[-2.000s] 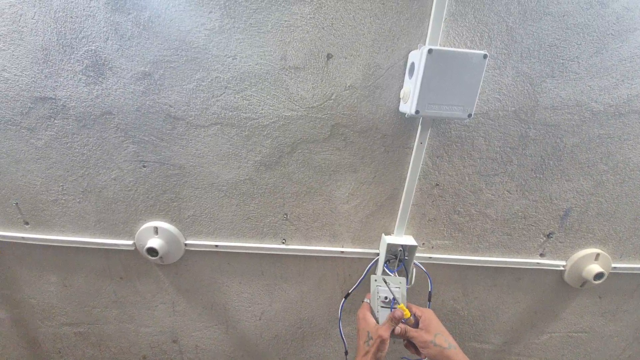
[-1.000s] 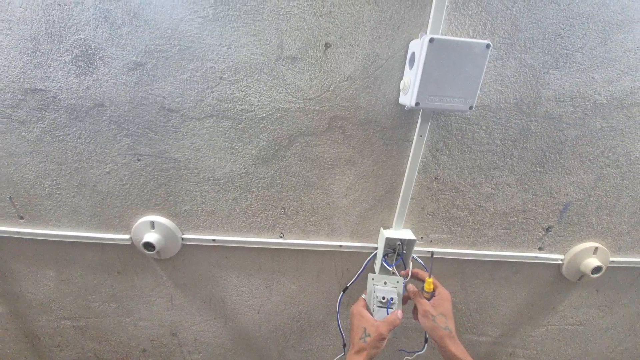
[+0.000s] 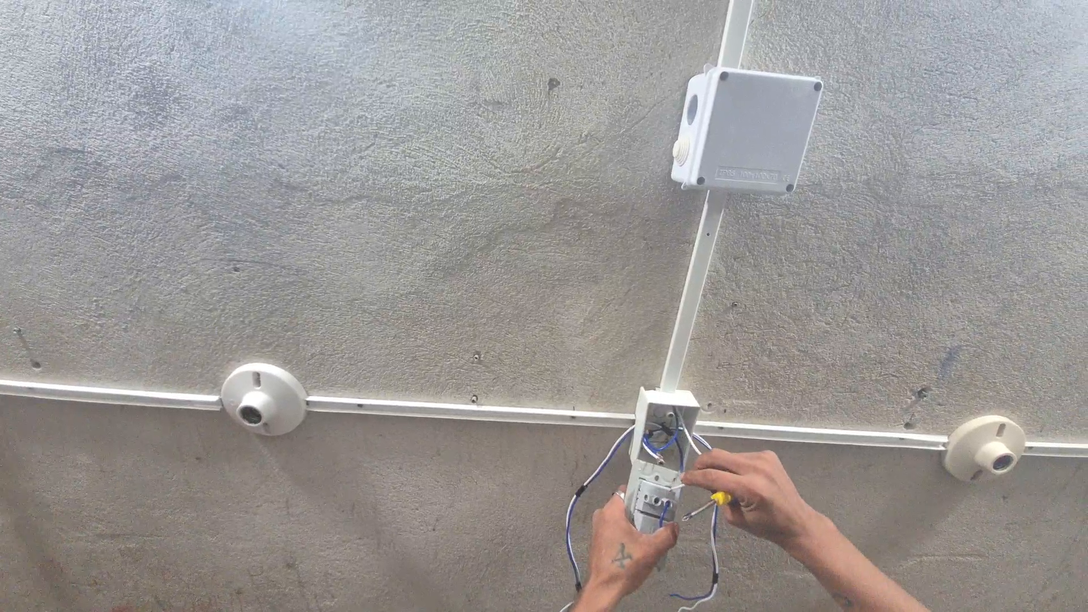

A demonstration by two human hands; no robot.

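My left hand (image 3: 625,544) grips the lower part of a wiring device module (image 3: 656,501), an outlet or switch seen from its terminal side, with a short blue wire at it. My right hand (image 3: 752,493) pinches the end of a white wire at the module's upper right edge. A yellow-handled screwdriver (image 3: 721,498) is held in the same hand, its shaft pointing down and left. Just above stands the white surface-mount box (image 3: 667,425), with blue and white wires inside. Blue and white wire pairs (image 3: 586,489) loop out on both sides.
White trunking (image 3: 476,412) runs across the rough wall, with a round lamp holder (image 3: 265,399) at left and another (image 3: 986,449) at right. A vertical trunking (image 3: 695,297) rises from the surface-mount box to a square junction box (image 3: 761,129).
The screwdriver, over the module's face two seconds ago, has moved off to its right side. My right hand now has its fingertips on the white wire beside the module.
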